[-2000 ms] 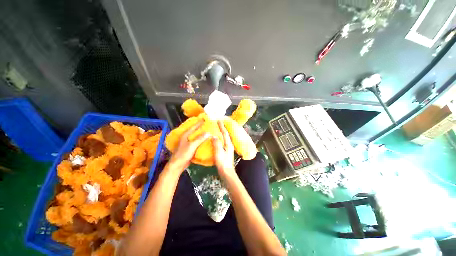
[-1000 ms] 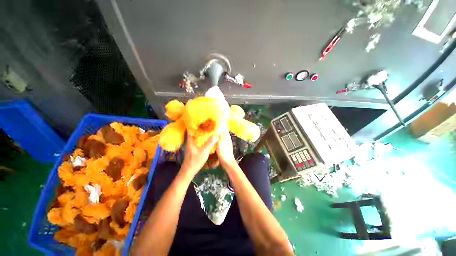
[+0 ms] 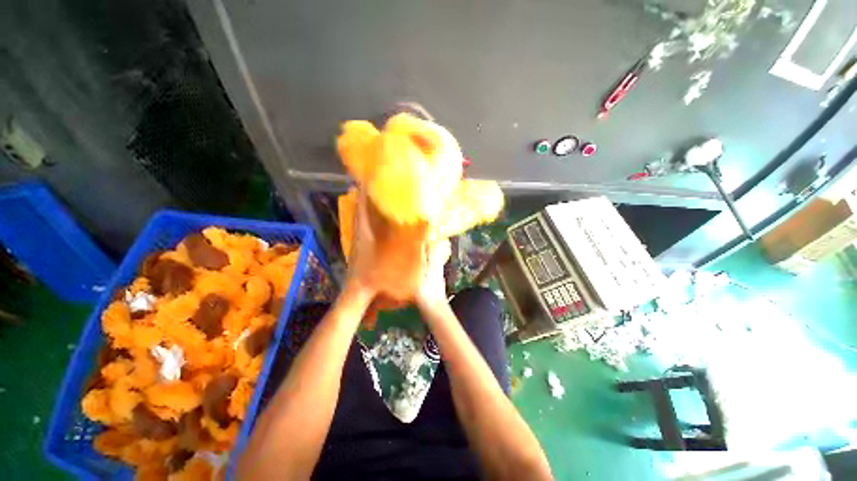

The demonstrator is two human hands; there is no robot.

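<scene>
A stuffed orange plush toy (image 3: 404, 178) is held up in front of the machine panel, its rounded head upward and limbs standing out. It covers the nozzle. My left hand (image 3: 381, 249) and my right hand (image 3: 434, 268) are closed around its lower part, above my lap. The toy is slightly blurred. Whether it touches the nozzle cannot be told.
A blue crate (image 3: 305, 272) heaped with orange and brown skins (image 3: 188, 348) stands at the left. The grey machine panel (image 3: 507, 85) is ahead, with a red-handled tool (image 3: 620, 91). A beige scale (image 3: 545, 268), white fluff (image 3: 611, 338) and dark stool (image 3: 669, 409) are at the right.
The toy has turned from lying against the nozzle with its limbs spread to head up. It has risen with both hands and now hides the nozzle.
</scene>
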